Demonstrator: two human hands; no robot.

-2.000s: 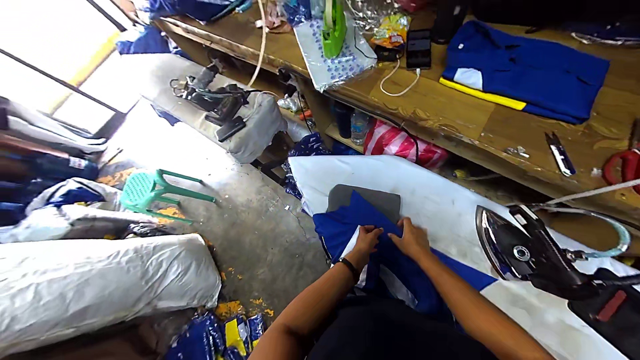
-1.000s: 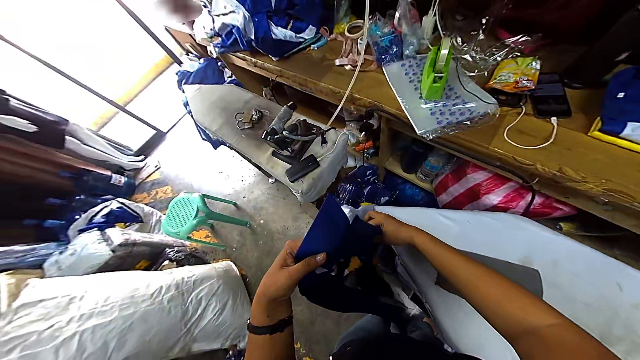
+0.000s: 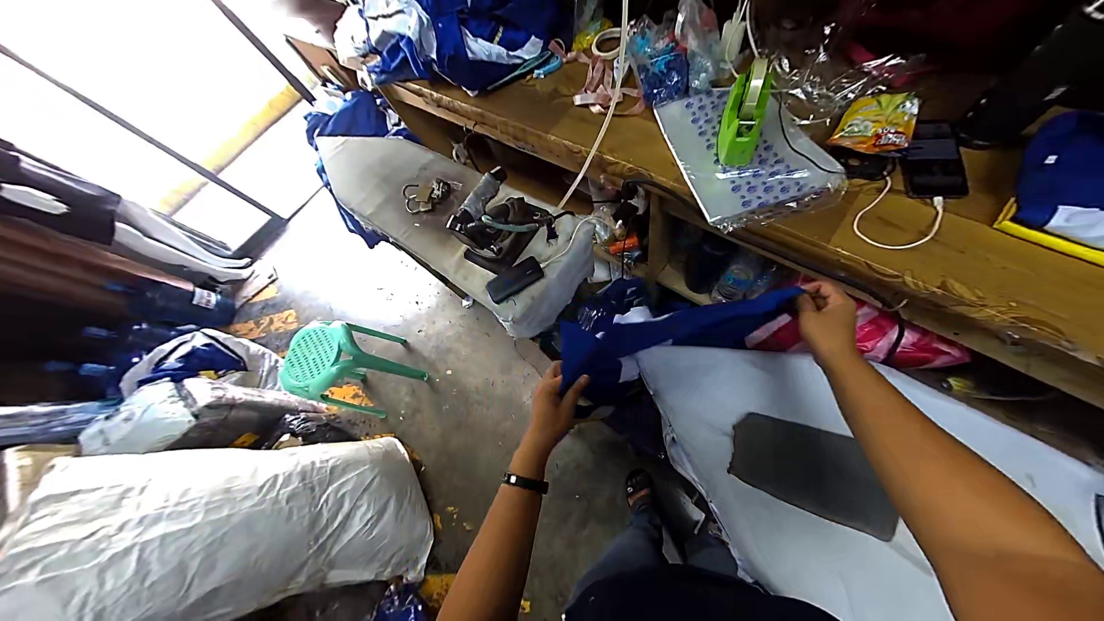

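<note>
A blue fabric garment (image 3: pixel 681 332) with a white part is stretched between my two hands, past the left end of a white padded ironing board (image 3: pixel 707 388). My left hand (image 3: pixel 552 410), with a dark band at the wrist, grips its lower left end. At the other end, my right hand (image 3: pixel 826 317) pinches an edge of the cloth above the board. On the board lies a dark grey flat pad (image 3: pixel 811 474), below my right hand and beside the forearm. The lower part of the garment hangs in shadow, and its shape there is unclear.
A wooden workbench (image 3: pixel 975 276) runs behind, bearing a green tape dispenser (image 3: pixel 744 116), a phone (image 3: pixel 934 164) and folded blue clothing (image 3: pixel 1065 181). Further left stand a second ironing board (image 3: pixel 371 181) with an iron (image 3: pixel 496 224), a green plastic stool (image 3: pixel 319 358) and a large white sack (image 3: pixel 224 509).
The blue garment, bunched near my body a second ago, is now stretched out sideways, my right hand farther right and my left hand farther from it. Earlier both hands were on it over the grey pad.
</note>
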